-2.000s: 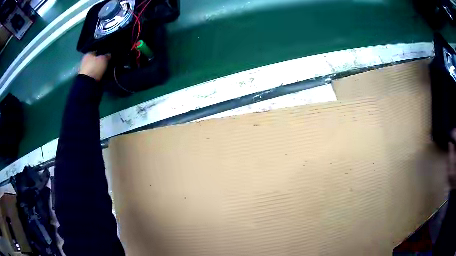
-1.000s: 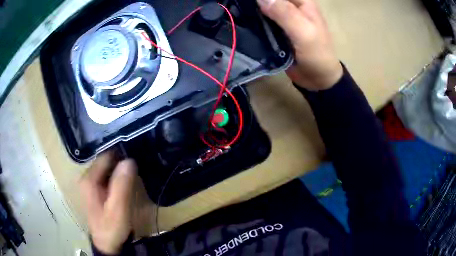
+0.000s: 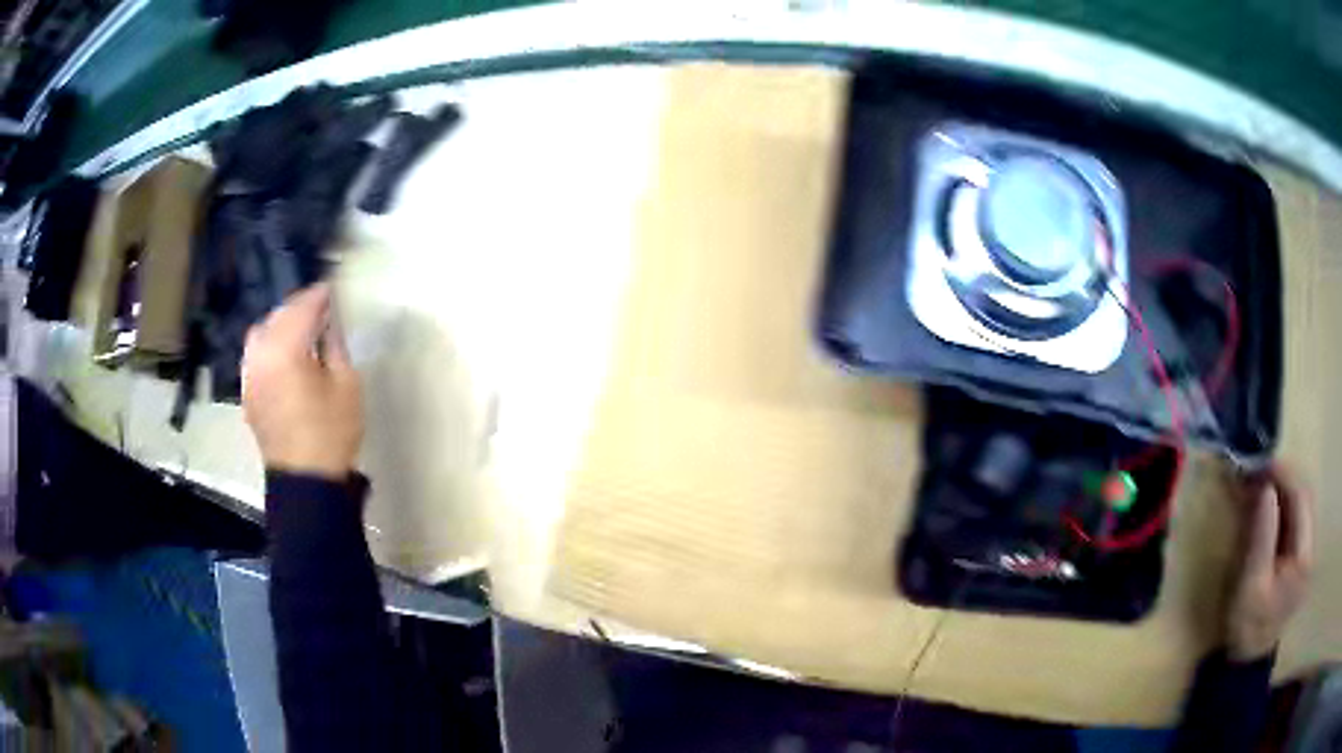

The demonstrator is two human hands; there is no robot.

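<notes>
The front baffle (image 3: pixel 868 294) lies face down on the cardboard, with the round speaker driver (image 3: pixel 1030 236) in it. The rear cabinet shell (image 3: pixel 957 574) lies open below it, with the green round part (image 3: pixel 1123 490) inside. Red speaker wires (image 3: pixel 1232 331) loop between them. My left hand (image 3: pixel 305 390) is at the right edge of the pile of foam strips (image 3: pixel 272 199); its fingertips are blurred, so whether it holds a strip cannot be told. My right hand (image 3: pixel 1269 566) is beside the lower right corner of the baffle, blurred, its fingers bent.
A small open cardboard box (image 3: pixel 155 236) stands left of the pile with dark items inside. The ribbed cardboard bench cover (image 3: pixel 707 441) lies under the work. The green conveyor belt (image 3: pixel 486 18) runs along the back. Dark objects sit at the far left.
The view has swung left towards the pile. My left hand has left the baffle and moved to the foam strips. My right hand has let go of the baffle, which now lies down above the shell.
</notes>
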